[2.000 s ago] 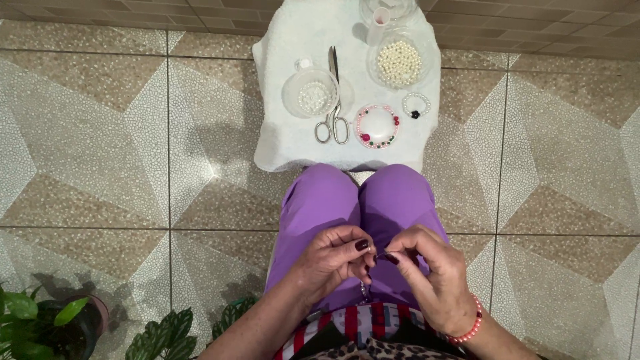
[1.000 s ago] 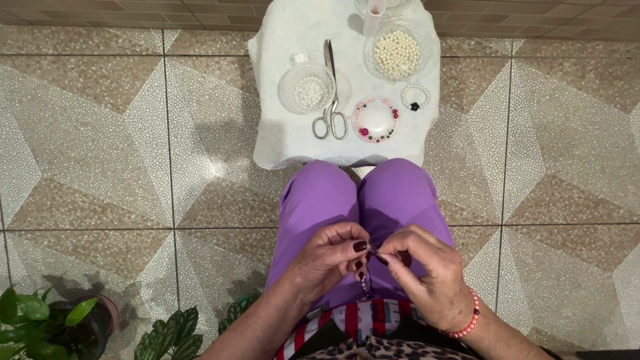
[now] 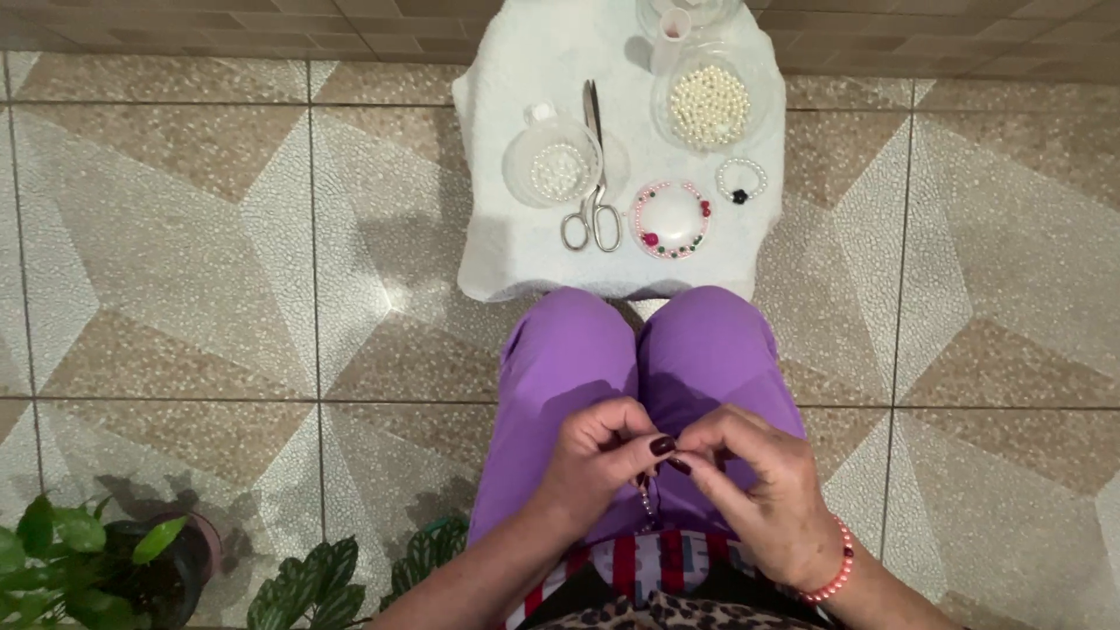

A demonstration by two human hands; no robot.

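Over my lap, my left hand (image 3: 608,459) pinches something tiny between thumb and index finger. Against those fingertips, my right hand (image 3: 757,490) grips the same small spot; what lies between them is too small to tell. A beaded strand (image 3: 647,503) hangs below my left fingers. A coral-coloured bead bracelet (image 3: 842,564) circles my right wrist. On the cloth beyond my knees lie metal scissors (image 3: 598,179), a cup of white beads (image 3: 560,171), a bowl of cream pearl beads (image 3: 709,107), a pink bead strand (image 3: 647,201) around a clear round dish and a white bead bracelet with a dark flower (image 3: 740,194).
A white cloth (image 3: 503,254) covers the small surface in front of my knees. At its back right stand a pink-tinted tube (image 3: 672,35) and another clear container (image 3: 713,10). Potted leafy plants (image 3: 166,560) stand at the lower left on the tiled floor.
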